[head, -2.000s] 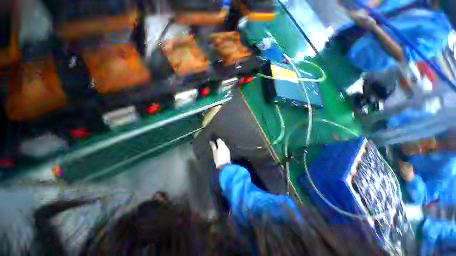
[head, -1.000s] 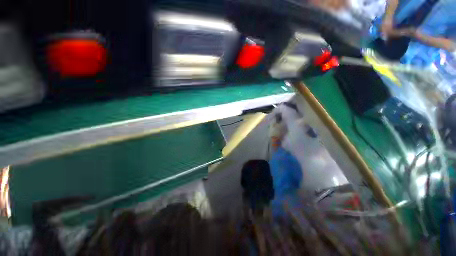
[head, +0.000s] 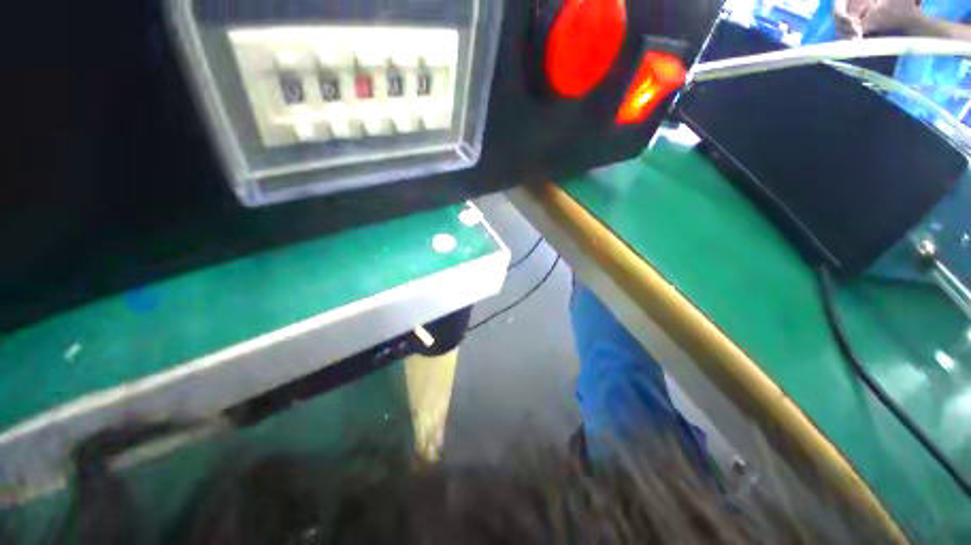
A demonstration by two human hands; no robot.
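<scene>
The black machine front [head: 96,202] fills the upper left, very close. It carries a white thumbwheel-like counter [head: 357,87] behind a clear cover, a round red button [head: 585,45] and a lit orange-red switch [head: 652,87]. A blue sleeve or other blue cloth [head: 623,367] shows in the gap between the two benches. Its upper end is hidden at the right bench's edge. No hand of mine can be made out.
The green bench edge [head: 394,303] runs under the machine. A second green bench [head: 681,229] with a yellow-brown edge holds a dark box [head: 836,160] and a black cable [head: 868,373]. Blurred dark hair-like strands [head: 319,490] cover the bottom. Another person's hands [head: 878,16] show at top right.
The view has moved much closer to the machine front and its counter. The white-gloved hand seen two seconds ago is no longer visible. The blue cloth now shows between the benches.
</scene>
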